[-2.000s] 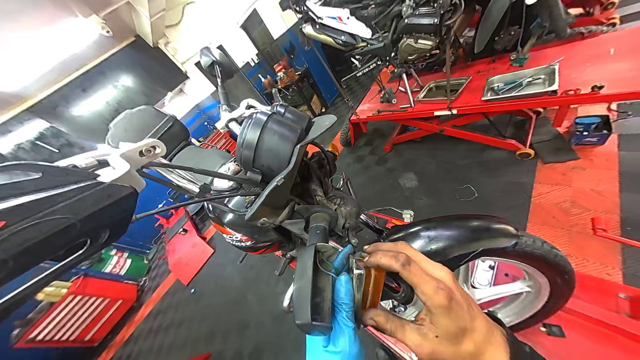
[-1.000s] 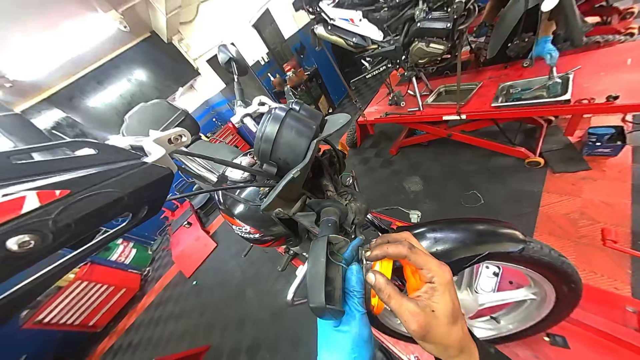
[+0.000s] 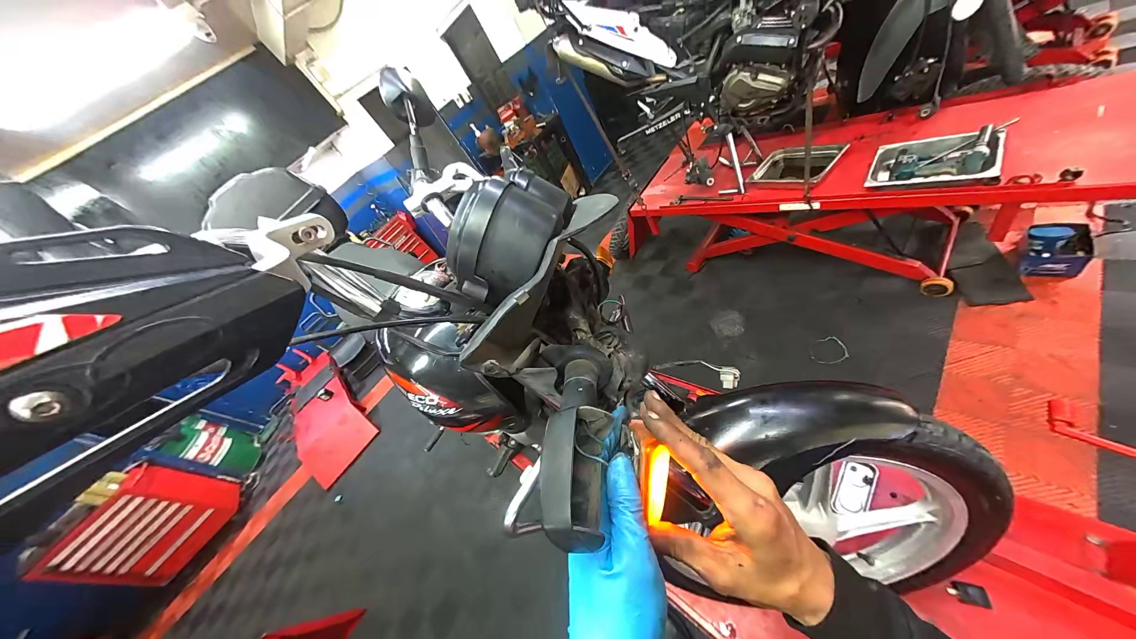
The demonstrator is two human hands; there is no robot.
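My left hand (image 3: 619,555), in a blue glove, is at the black turn signal housing (image 3: 559,484) on its stalk, with its fingers along the inner side facing the lens. My bare right hand (image 3: 754,524) pinches the orange turn signal lens (image 3: 658,484) between fingers and thumb, just right of the gloved fingers. The lens glows brightly. A thin wire (image 3: 593,453) shows at the housing. Behind the hands are the motorcycle's black front fender (image 3: 799,413) and front wheel (image 3: 963,506). The parts inside the lens are hidden by my fingers.
A black round instrument housing (image 3: 506,235) and a mirror (image 3: 406,96) stand above the hands. A large black part with silver brackets (image 3: 133,311) juts in from the left. A loose white connector (image 3: 729,378) hangs by the fender. Behind is a red lift table (image 3: 1078,133) with a metal tray (image 3: 998,169).
The orange lens, not glowing two seconds ago, now glows brightly. A co-worker's blue-gloved hand, at the metal tray one second ago, is out of view.
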